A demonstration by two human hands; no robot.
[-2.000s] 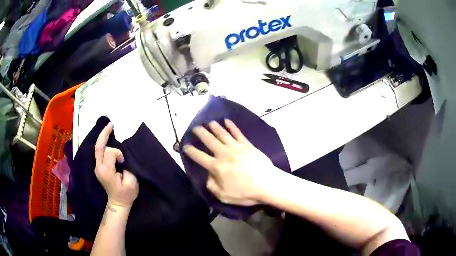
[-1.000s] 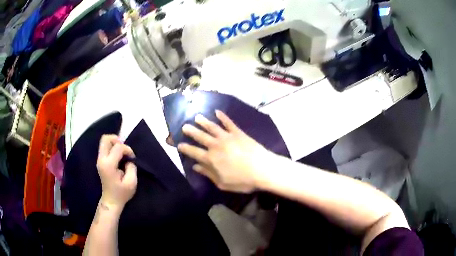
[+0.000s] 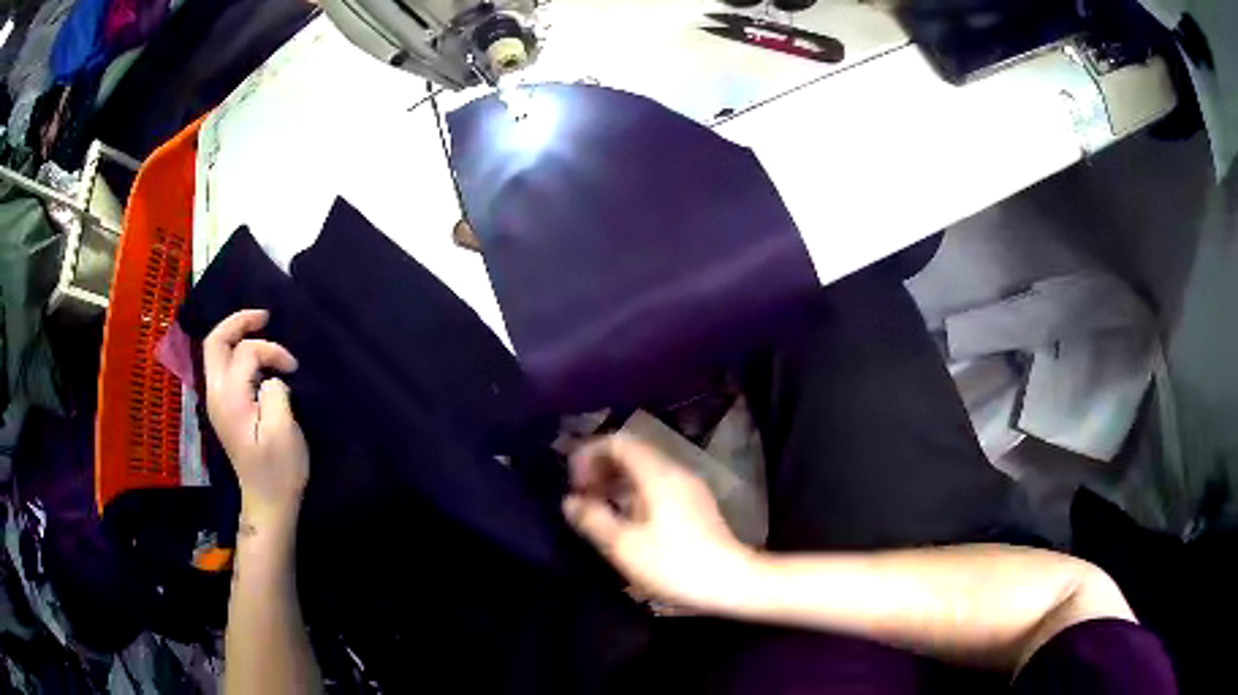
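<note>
A dark purple cut panel [image 3: 638, 231] lies on the white machine table [image 3: 896, 149], its far edge under the lit needle area of the sewing machine [image 3: 505, 52]. A larger near-black garment body [image 3: 394, 367] runs from the table's left part down over the lap. My left hand [image 3: 255, 407] is at its left side with curled fingers on the cloth, seemingly pinching it. My right hand [image 3: 652, 516] is slightly blurred, above the lap near the dark cloth, fingers curled; whether it holds cloth cannot be told.
An orange crate [image 3: 147, 326] with pink cloth [image 3: 177, 356] stands at the left. Red and black snips [image 3: 777, 38] and a black rectangular thing [image 3: 991, 38] lie at the back right. White sheet-like pieces [image 3: 1073, 380] are below the table's right side.
My right hand has left the purple panel and moved down toward the lap. My left hand has shifted slightly left. The view has tilted down, so the machine sits higher and is partly cut off.
</note>
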